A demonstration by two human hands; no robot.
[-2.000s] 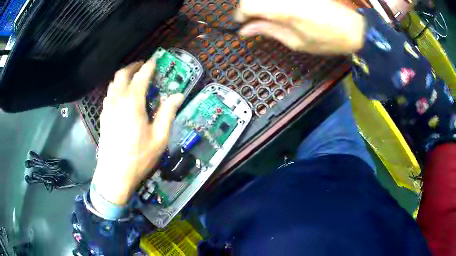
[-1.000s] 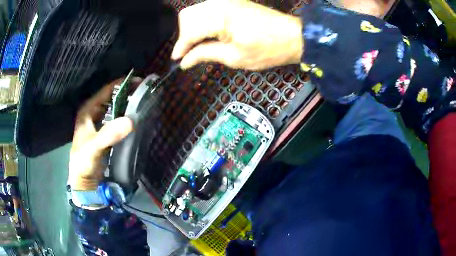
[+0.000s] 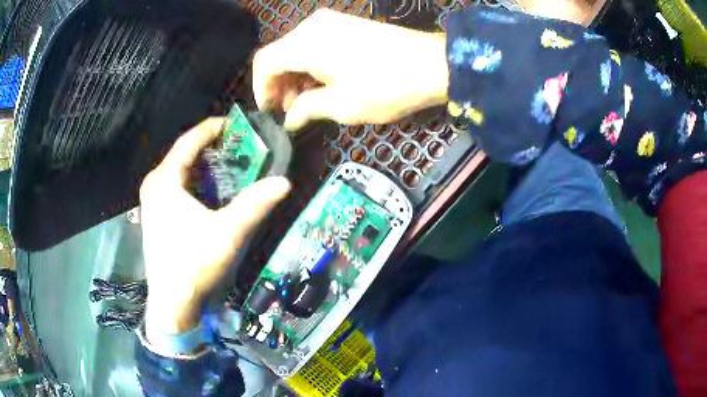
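Observation:
My left hand holds a green circuit board tilted up, thumb and fingers on its edges, with a grey-black housing half behind it. My right hand is at the top end of that housing, fingers curled together; whether it pinches something is hidden. A second housing half with a pale rim lies on the mat's near edge. Its board carries a blue capacitor and black parts.
A black extractor hood is at upper left. The perforated mat lies under the work. Black bundled cords are on the green bench. A yellow basket is below the bench edge. A red sleeve is at far right.
My left hand has lifted the board and housing off the mat and tilted them. My right hand has moved left to the housing's top end.

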